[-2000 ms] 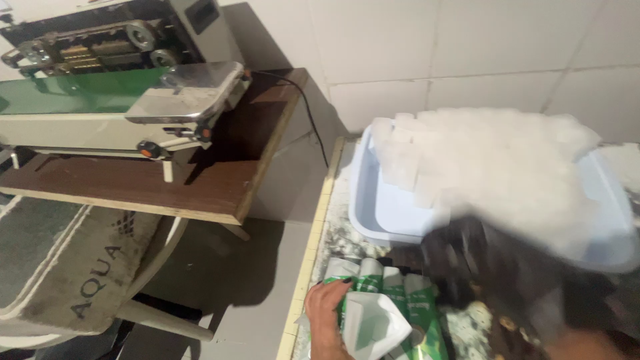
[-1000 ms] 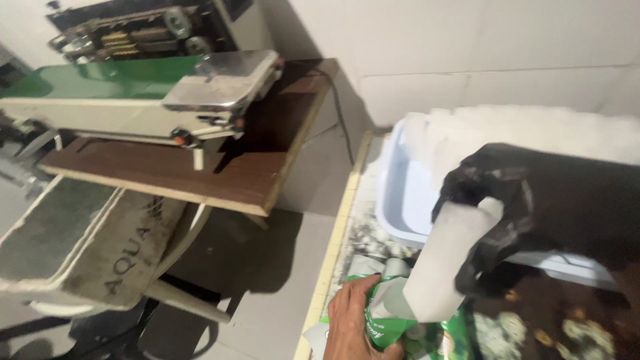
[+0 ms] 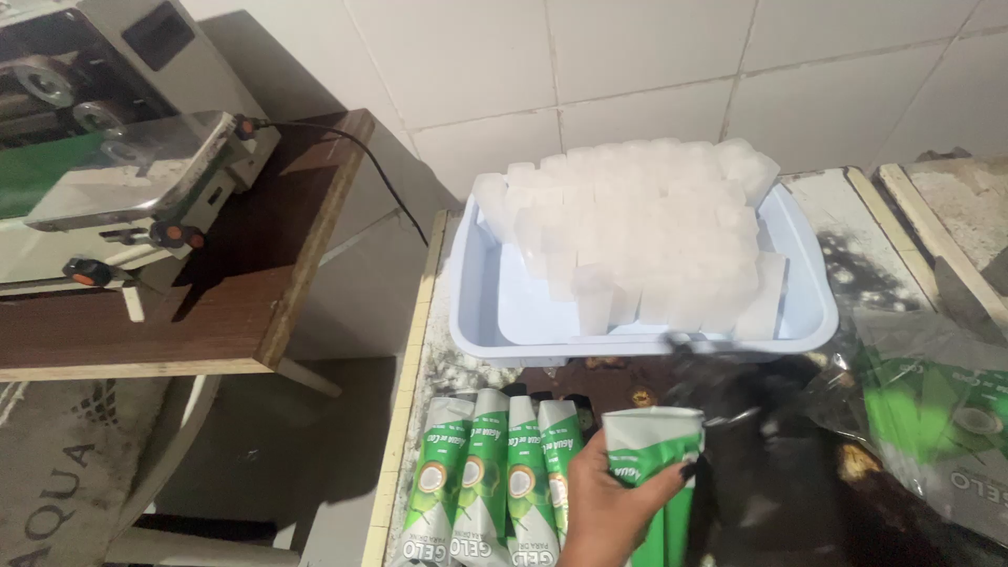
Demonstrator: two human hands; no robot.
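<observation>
My bare left hand [image 3: 618, 496] grips a green and white printed plastic pouch [image 3: 654, 441] with its top edge up, at the lower middle. Several similar pouches [image 3: 480, 472], filled out and narrow, lie side by side to its left. My right hand [image 3: 740, 409], in a black glove, is badly blurred just right of the held pouch and below the basin; its fingers cannot be made out. Behind both hands, a pale blue plastic basin [image 3: 472, 315] holds a heap of whitish translucent ice sticks [image 3: 646, 228].
More printed pouches in clear plastic [image 3: 937, 409] lie at the right. At the left, a conveyor-type sealing machine [image 3: 157, 197] stands on a brown wooden table [image 3: 236, 276], with a black cable behind it. A tiled wall [image 3: 646, 118] is behind the basin.
One second ago my gloved right hand held a whitish ice stick at the mouth of a pouch in my left hand. The right hand has since moved, and the basin's heap is uncovered. The view has shifted.
</observation>
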